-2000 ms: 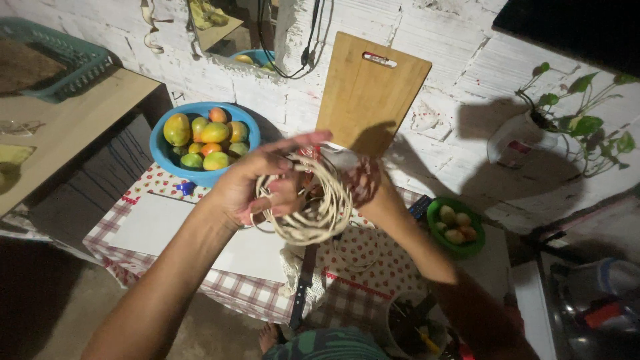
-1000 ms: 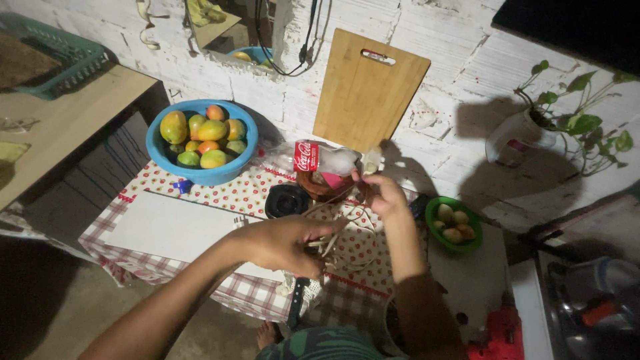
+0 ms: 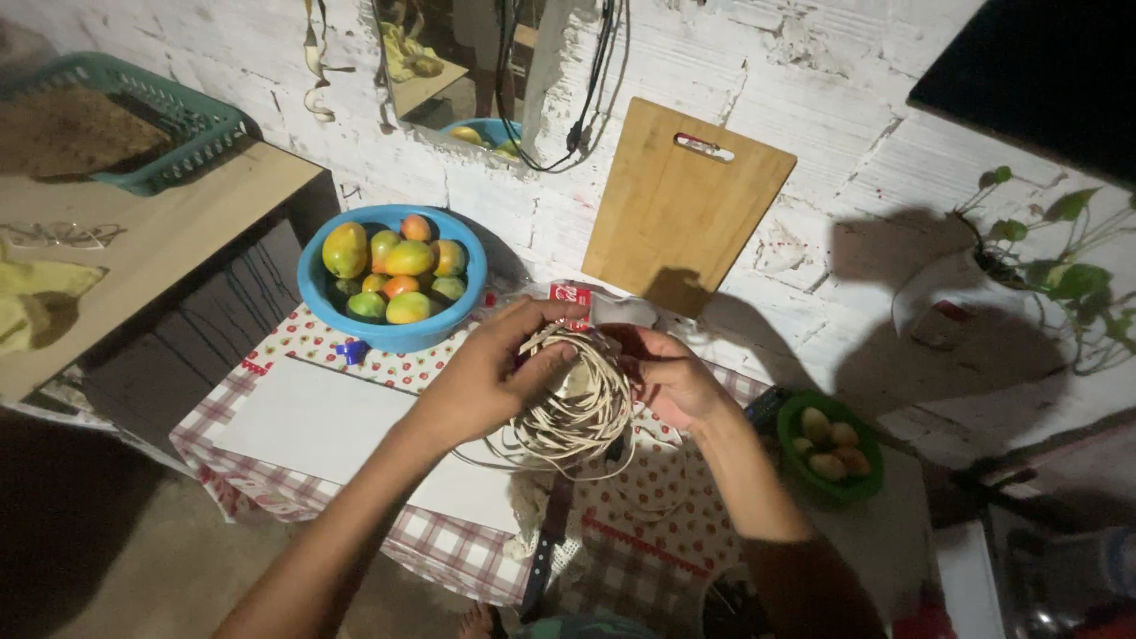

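Observation:
A coil of thin beige cord hangs between my two hands above the table. My left hand grips its upper left side, the thumb lying across the strands. On the coil's right edge are the fingers of my right hand, bent around strands; their exact hold is partly hidden. Loose loops of cord trail below. Behind the hands lies a plastic bottle with a red label, partly covered. Under the coil, a knife with a dark handle lies by a whitish knotted cloth or net.
A blue basin of mangoes stands at the back left, near a blue plastic piece and a white board. A wooden cutting board leans on the brick wall. At right are a green bowl of fruit and a potted plant.
One second ago my hands were lower and farther apart with loose cord between them. Now they are higher, around a gathered coil, and cover part of the bottle.

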